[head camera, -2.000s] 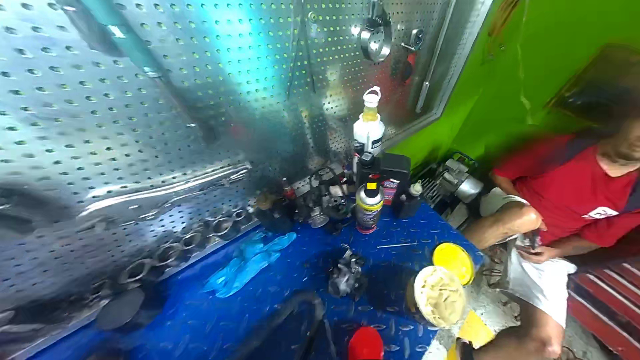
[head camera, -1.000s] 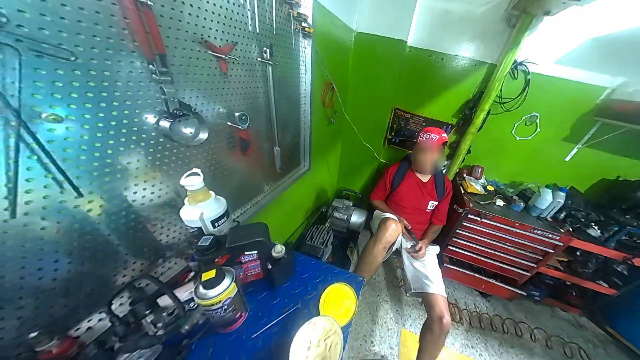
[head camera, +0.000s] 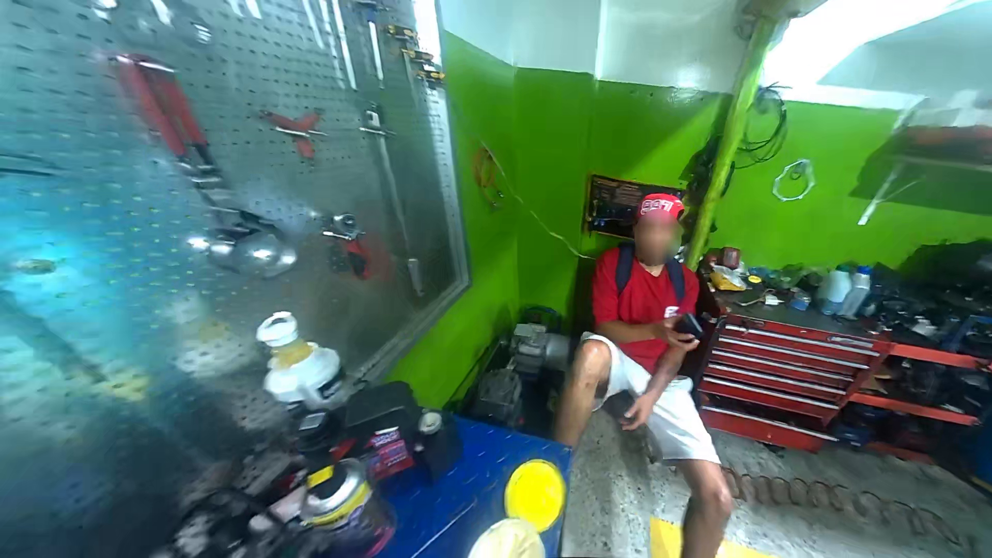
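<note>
Neither of my hands shows in the head view. Below me is the corner of a blue metal workbench (head camera: 453, 488), with a round yellow lid (head camera: 535, 494) near its right edge. Beside the lid, a tub with pale contents (head camera: 508, 540) is cut off by the bottom of the view. A spray can with a yellow mark (head camera: 337, 496) stands at the left, in front of a black plastic bottle (head camera: 384, 422). Behind them rises a white bottle with a yellowish neck (head camera: 302, 372). A thin rod (head camera: 446, 528) lies on the blue surface.
A perforated metal tool panel (head camera: 341, 186) with hanging tools is on the left. Beyond the bench sits a person in a red shirt (head camera: 639, 298), holding a dark phone-like object (head camera: 688, 325). A red tool chest (head camera: 783, 372) and a coiled hose (head camera: 829, 496) are at the right.
The view has swung up and right from the bench, where blue gloves and a red lid showed two seconds ago. The seated person has raised the dark object in one hand.
</note>
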